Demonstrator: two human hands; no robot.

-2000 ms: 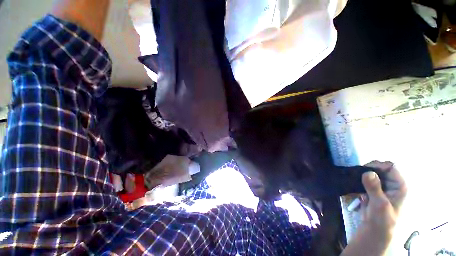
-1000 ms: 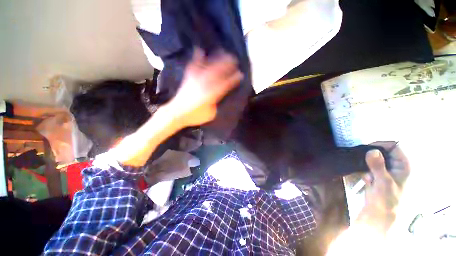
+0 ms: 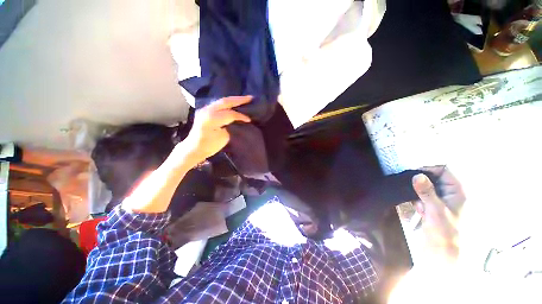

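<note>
My right hand (image 3: 437, 205) is at the right, over the white table, with its thumb and fingers closed on the end of a dark garment piece (image 3: 350, 172). The cloth runs left from the hand towards my lap. A small pale item (image 3: 414, 221) shows beside the palm; I cannot tell what it is. My left hand (image 3: 211, 127) is at centre left, its fingertips at the navy garments (image 3: 238, 53). Some of its fingers are spread. Whether it pinches the cloth is not clear.
White cut pieces (image 3: 324, 71) lie beside the navy cloth. The worn white table (image 3: 475, 130) is overexposed, with a thin dark tool outline (image 3: 496, 255) on it. Black heaps (image 3: 134, 151) lie at left. A bottle (image 3: 511, 37) stands at top right.
My left hand came in from the left over the navy cloth, then moved slightly left and down. My right hand keeps its hold on the dark piece. The view has shifted.
</note>
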